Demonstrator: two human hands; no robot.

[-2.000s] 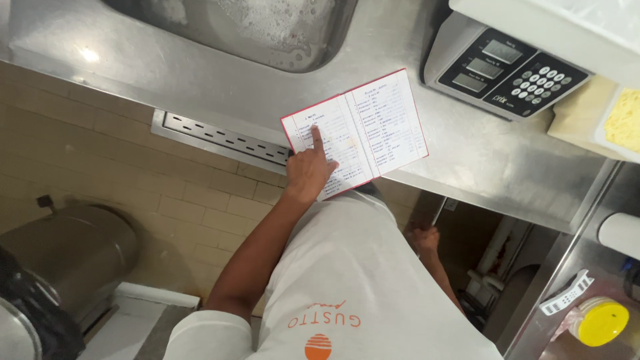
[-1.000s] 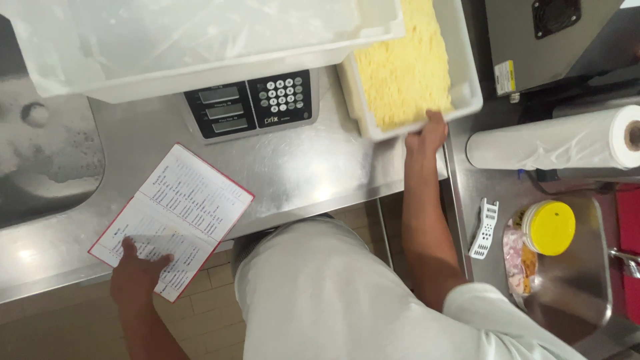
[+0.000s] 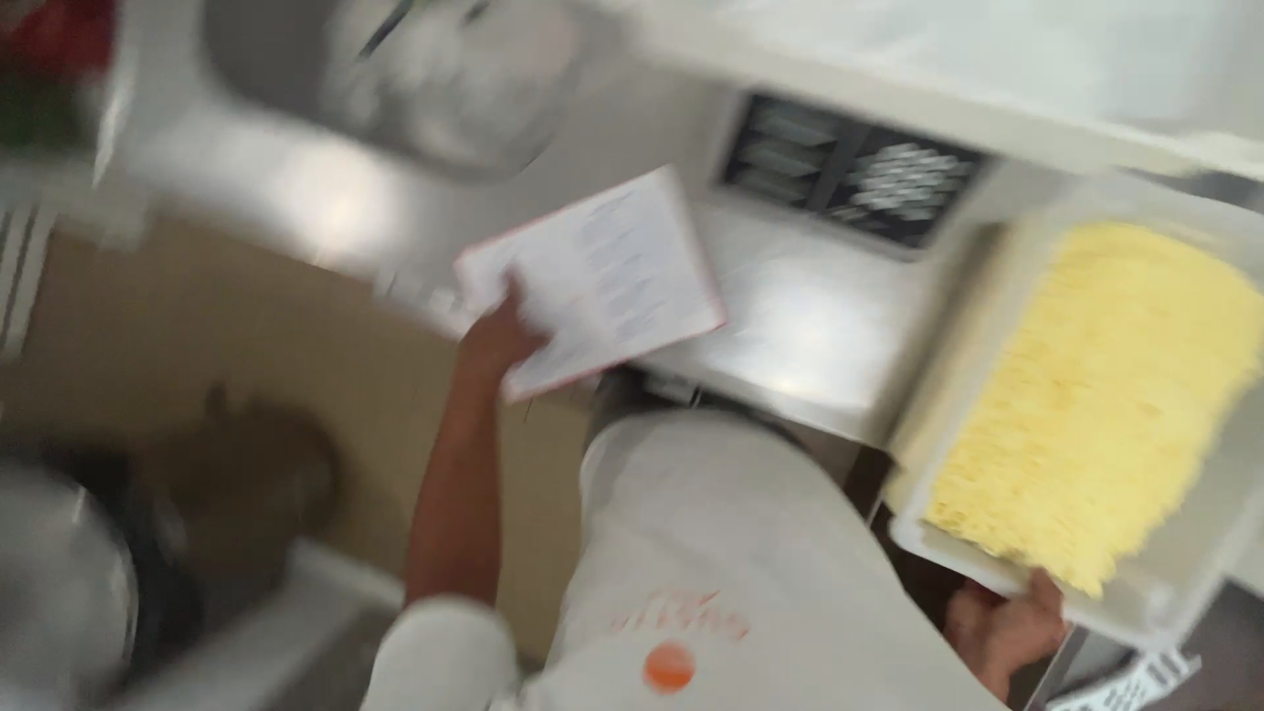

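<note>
An open notebook (image 3: 617,281) with red edges and handwriting lies at the front edge of the steel counter. On its left page rests my left hand (image 3: 502,331), blurred, one finger extended, not closed around anything visible. At the lower right, my right hand (image 3: 1007,620) grips the near rim of a white plastic tub (image 3: 948,558), thumb over the edge and fingers below. Yellow shredded food (image 3: 1106,395), which looks like grated cheese, fills much of the tub.
Behind the notebook a digital scale (image 3: 849,173) sits partly beneath a large white bin (image 3: 987,89). A steel sink (image 3: 267,69) is at the upper left. A white perforated strip (image 3: 1136,681) lies below the tub, and a round metal container (image 3: 59,583) stands lower left.
The tub has come nearer, out over the counter's front edge, with my right hand at its rim. My left hand stays at the notebook. The view has swung back left.
</note>
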